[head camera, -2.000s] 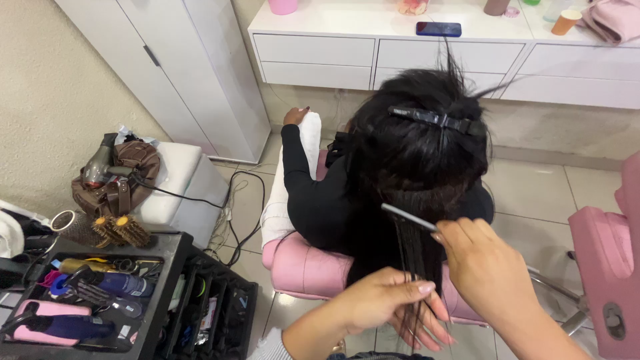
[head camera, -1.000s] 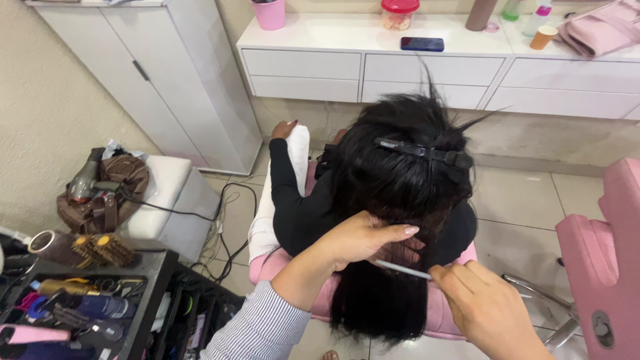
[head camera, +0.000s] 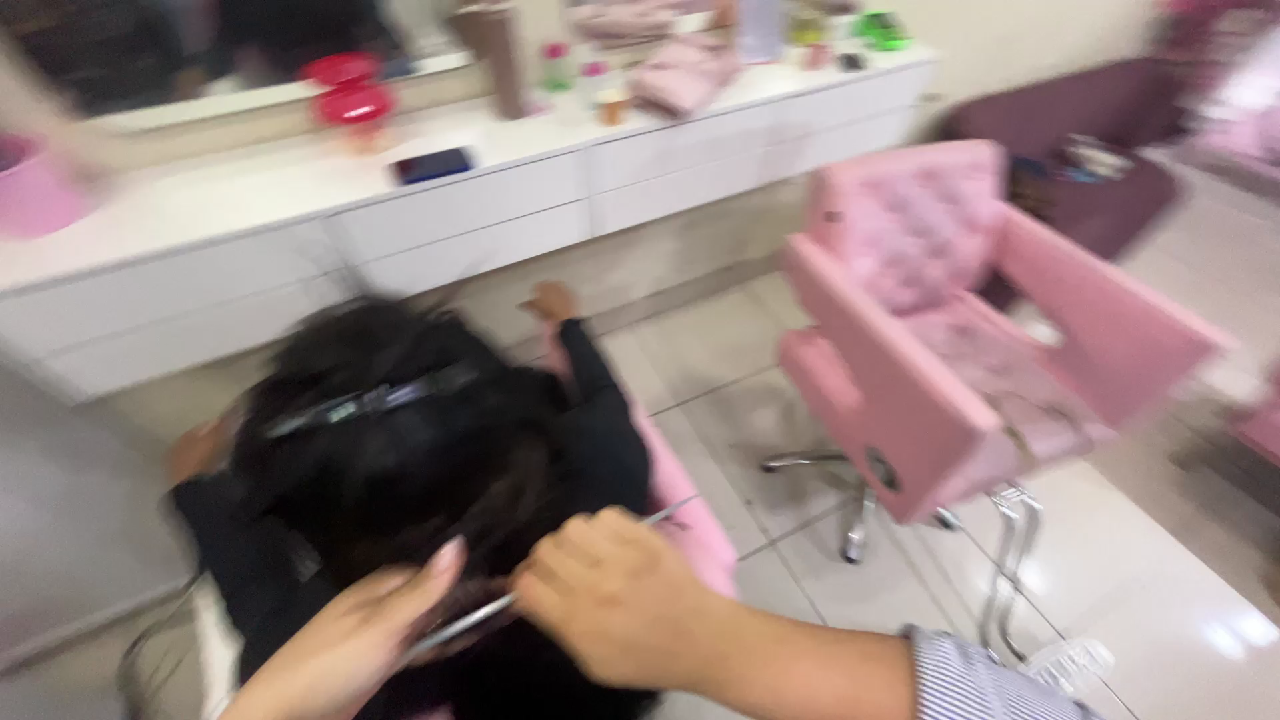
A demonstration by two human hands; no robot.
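Observation:
A seated person with dark hair (head camera: 400,480) and black sleeves is below me, the upper hair pinned by a dark hair clip (head camera: 370,400). My right hand (head camera: 610,590) is closed around a thin pale tool (head camera: 465,622), perhaps a comb; its long part points left across the lower hair, and a thin end shows past my fist. My left hand (head camera: 375,610) lies against the hair at the tool's left end, thumb raised. Blur and the hair hide its fingers, so whether it pinches a strand is unclear.
A white drawer counter (head camera: 270,215) runs behind the person, bearing a phone (head camera: 433,166), a red container (head camera: 350,100), a pink bucket (head camera: 38,190) and a folded pink cloth (head camera: 685,75). An empty pink salon chair (head camera: 900,370) stands at the right, with a purple sofa (head camera: 1060,150) beyond it.
The view has swung strongly to the right. My left hand was palm-up under a strand two seconds ago, then moved up against the hair. The right hand still holds the tool.

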